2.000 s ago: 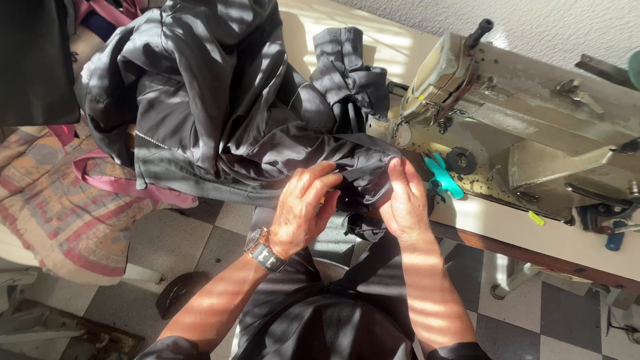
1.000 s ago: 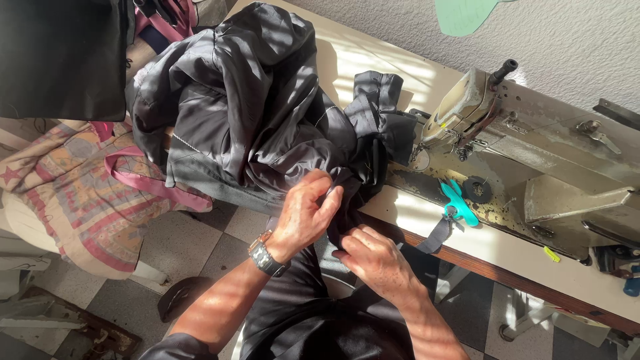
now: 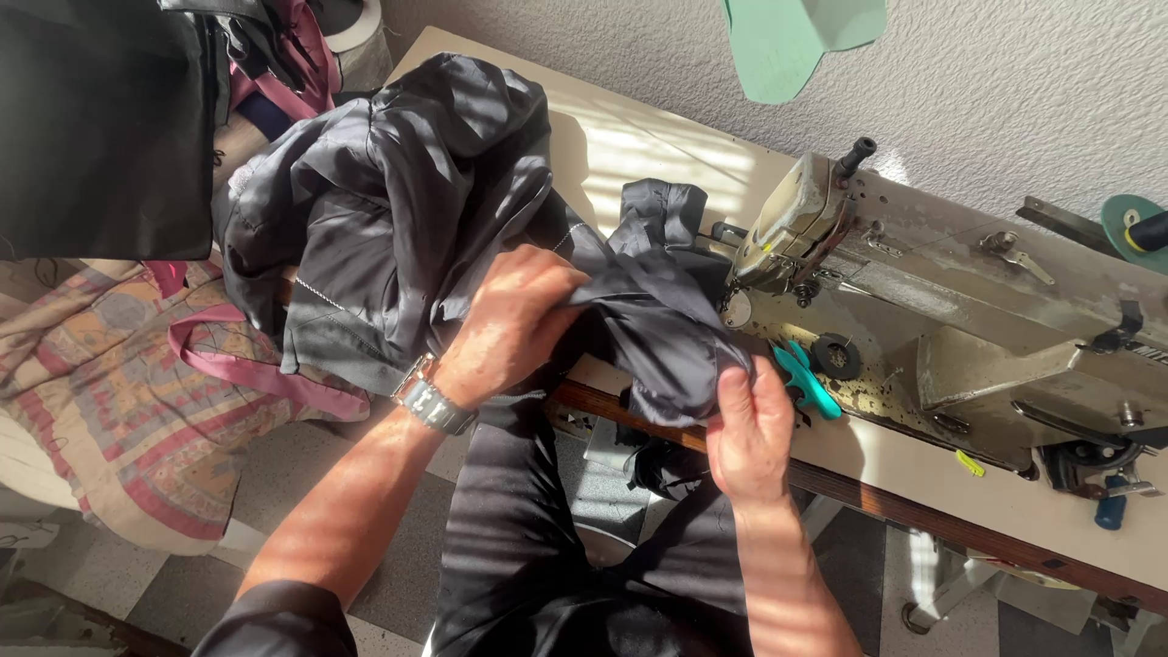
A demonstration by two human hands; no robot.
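Note:
A dark grey lined garment (image 3: 411,210) lies bunched over the left part of the sewing table and its front edge. My left hand (image 3: 516,319), with a metal wristwatch (image 3: 432,399) at the wrist, pinches the lining near the middle. My right hand (image 3: 753,429) grips the rounded end of a sleeve-like part (image 3: 675,356), thumb on top and fingers hidden behind. That part is stretched between both hands, left of the industrial sewing machine (image 3: 922,283). Turquoise-handled thread snips (image 3: 808,383) lie just right of my right hand, beside a dark round disc (image 3: 835,356).
A patchwork cloth (image 3: 137,411) with a pink strap (image 3: 265,374) hangs at the left, below a black sheet-like item (image 3: 100,128). The table's wooden edge (image 3: 867,497) runs along the front. A yellow-green piece (image 3: 970,464) and a blue-handled tool (image 3: 1110,502) lie at the right.
My right hand has moved right and up from the table's front edge, drawing the garment part out towards the machine. A dark strip that lay by the snips no longer shows there.

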